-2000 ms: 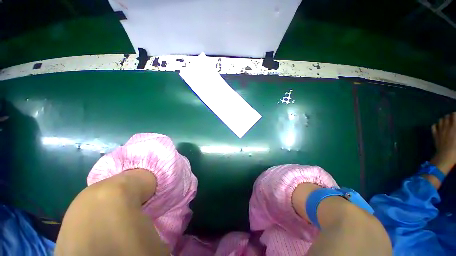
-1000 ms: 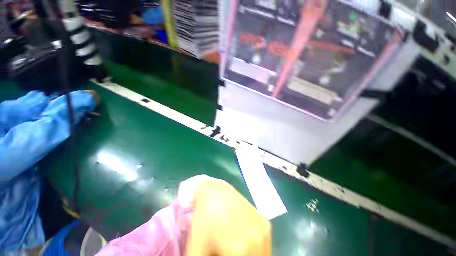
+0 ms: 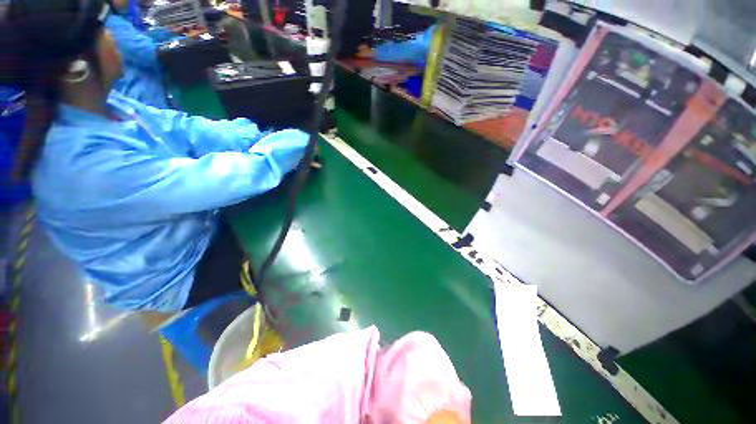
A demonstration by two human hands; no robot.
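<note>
A long white strip [image 3: 526,352] lies on the green bench at the lower right, its upper end against the worn white rail. A pink sleeve with a gathered cuff [image 3: 419,377] reaches in from the bottom edge, left of the strip. Only a small patch of skin of my left hand [image 3: 448,416] shows at the cuff; the rest is cut off by the bottom edge, so its fingers and anything in them are hidden. My right hand is out of the picture.
A person in a blue smock [image 3: 157,199] sits at the left, arms on the bench [image 3: 390,265]. A dark cable hangs before them. A white bucket [image 3: 236,344] stands below the near edge. A small black piece [image 3: 345,314] lies near that edge. A board with framed sheets [image 3: 638,149] stands upper right.
The view has swung left, showing the neighbour and line. The strip appears further right. The two hands seen earlier are now out of frame, except a bit of one.
</note>
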